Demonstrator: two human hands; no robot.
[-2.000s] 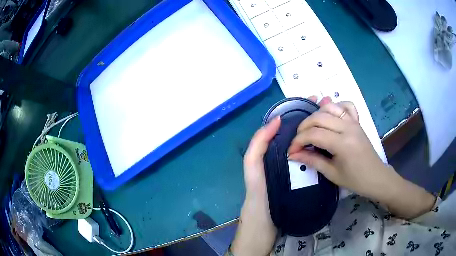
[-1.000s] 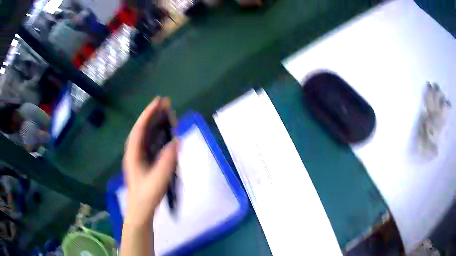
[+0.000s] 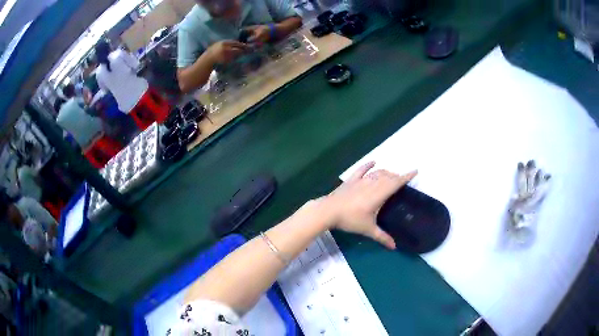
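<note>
A black oval housing lies flat side up on the white sheet, its lower left part near the teal bench's edge. My left hand reaches in from the lower left. Its fingers are spread at the housing's upper left end and the thumb is by its lower left edge. The hand looks open, and whether it touches the housing is unclear. Another black oval housing lies on the dark green belt, beyond the blue tray. My right hand is not in view.
The blue tray is partly under my forearm. A label sheet lies beside it. Crumpled gloves lie on the white sheet. A small round black part and a dark oval part are on the belt. A person sits across.
My left hand has let go of the dark housing it carried, which now lies on the belt, and has moved right to the housing on the white sheet. The view has shifted too.
</note>
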